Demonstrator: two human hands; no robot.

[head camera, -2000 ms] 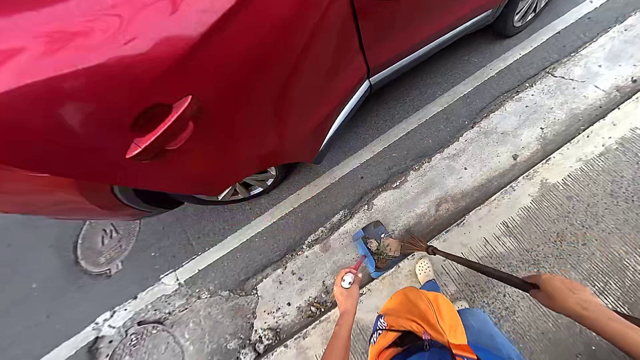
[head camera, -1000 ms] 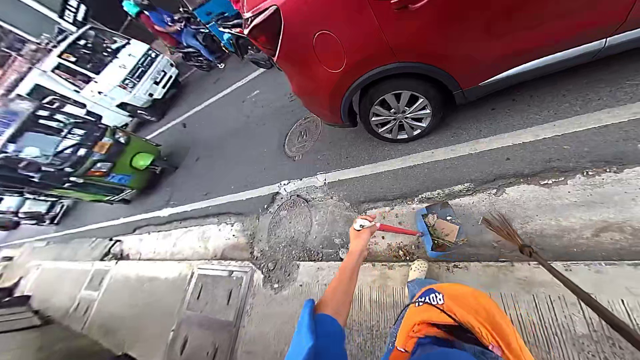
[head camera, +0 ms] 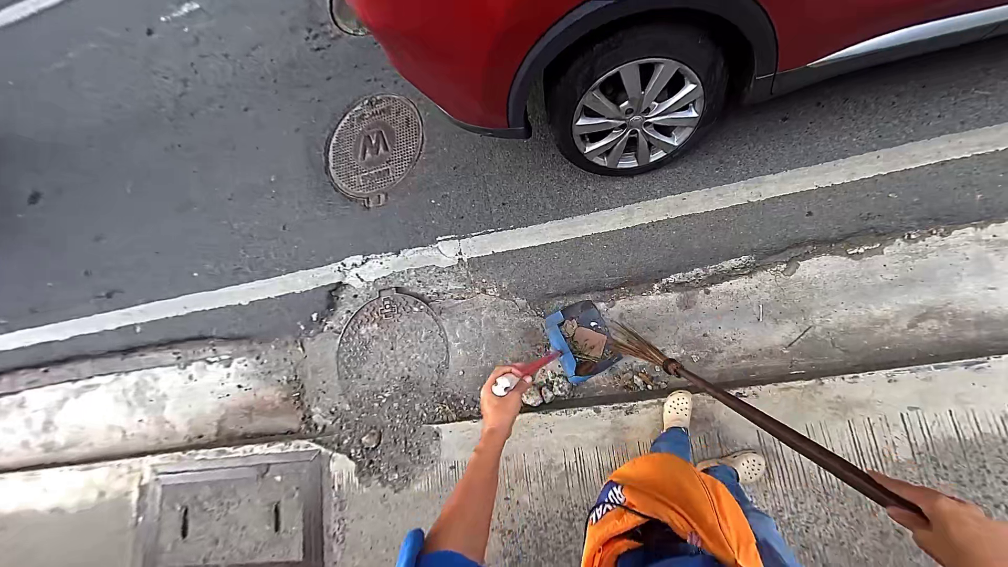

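My left hand is closed around the red handle of a blue dustpan, which rests in the gutter beside the curb. A brown flat scrap and leafy litter lie in the pan. At the lower right my right hand grips the dark stick of a broom. The broom's stiff brown bristles meet the pan's open right side. Small stones and debris lie just below the pan, with more under the bristles.
A red car stands on the road beyond the white line, its wheel nearest. Round manhole covers lie in the road and the gutter. A rectangular cover is set in the sidewalk. The curb edge runs past my shoes.
The broom bristles, apart from the dustpan a second ago, are now at its open side. The red car has moved to the right relative to the road cover since two seconds ago. The view has swung.
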